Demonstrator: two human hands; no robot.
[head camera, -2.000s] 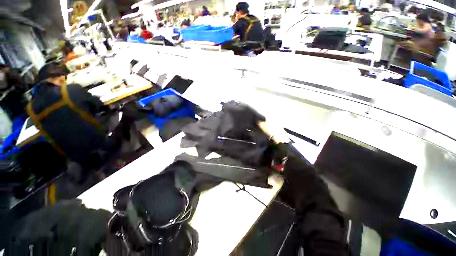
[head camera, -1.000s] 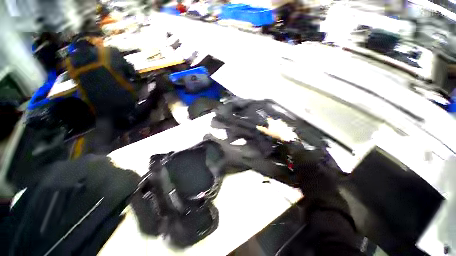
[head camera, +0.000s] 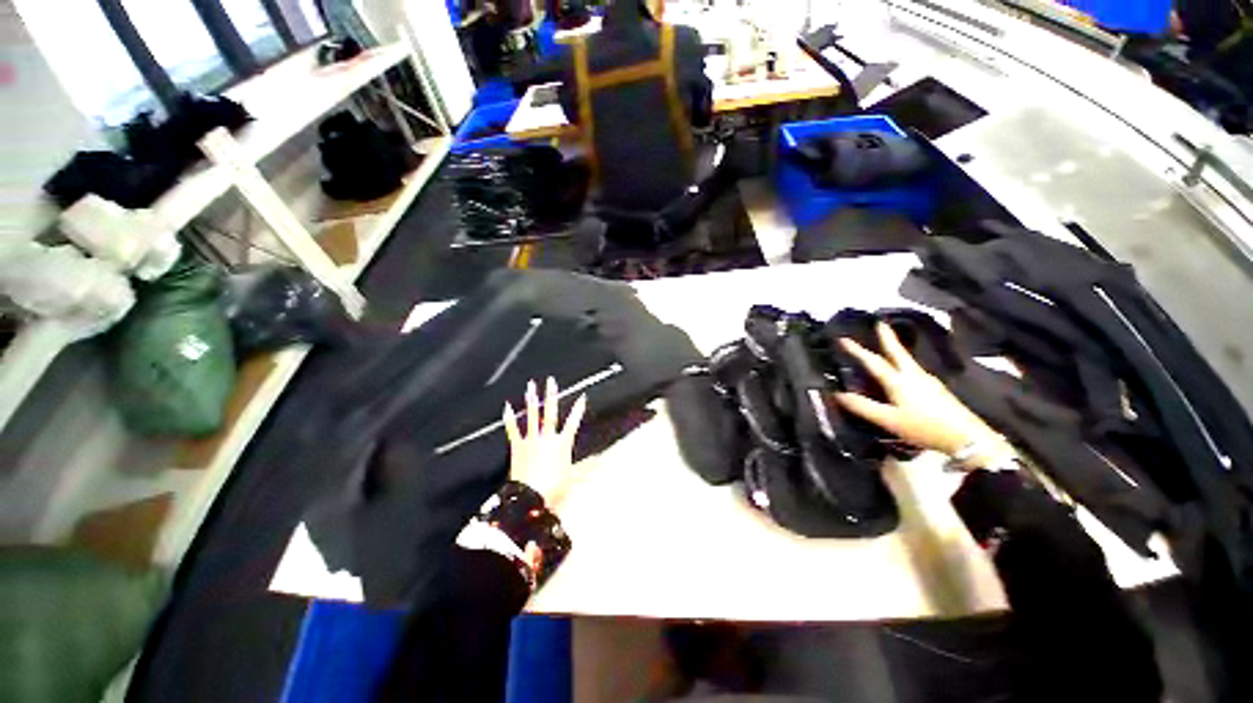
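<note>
My left hand has its fingers spread at the near edge of the stacked black panels, which show two straight silver lines, at the left of the white-topped table. My right hand has its fingers apart over the right side of the pocket bundle, a clump of rounded black pouches with looping edges, mid-table. Whether its fingertips grip cloth cannot be told. Hanging black panels with silver lines lie in a heap over the right table edge.
A blue crate with black pieces stands beyond the table. A person in a dark top with orange straps sits ahead, back turned. At left are shelves with a green sack. Blue shows below the near table edge.
The view has swung left and down. My right hand has moved from the right heap to the pocket bundle. My left hand has come into view by the stacked panels.
</note>
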